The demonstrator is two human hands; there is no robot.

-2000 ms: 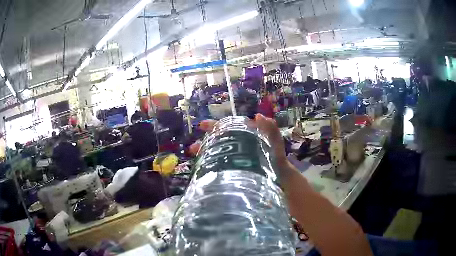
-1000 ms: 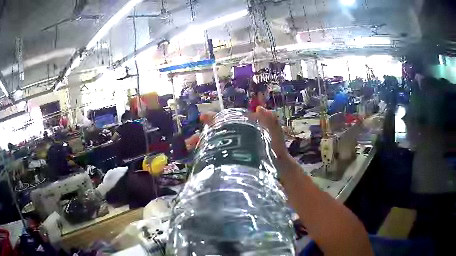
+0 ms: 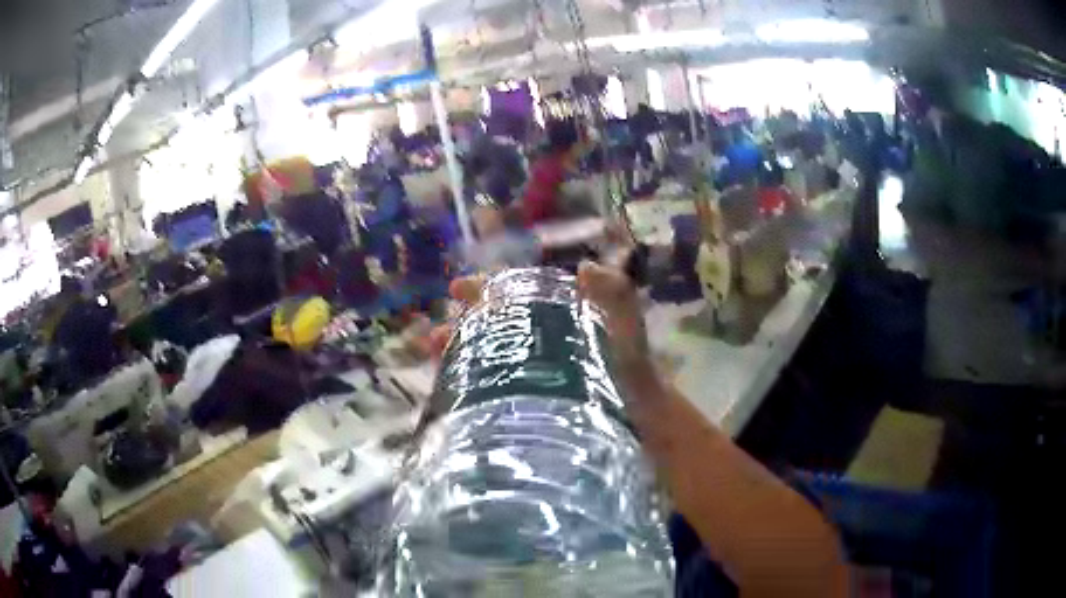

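Observation:
A large clear plastic water bottle [image 3: 532, 491] with a dark green label fills the middle of the view, its base end close to the camera. My right hand [image 3: 608, 306] is around the far part of the bottle, with the forearm running down to the lower right. Fingertips also show at the bottle's left side; the bottle hides the rest of the grip. I cannot tell any separate left hand in the picture.
A white sewing machine [image 3: 339, 450] stands left of the bottle, blurred. Another machine [image 3: 111, 426] stands at far left by a brown board [image 3: 193, 496]. A blue bin [image 3: 900, 526] is at lower right. People and machine rows fill the background.
The view has tilted down and turned right, so the room has shifted up and left. The bottle stays held, its far end slightly lower and further left.

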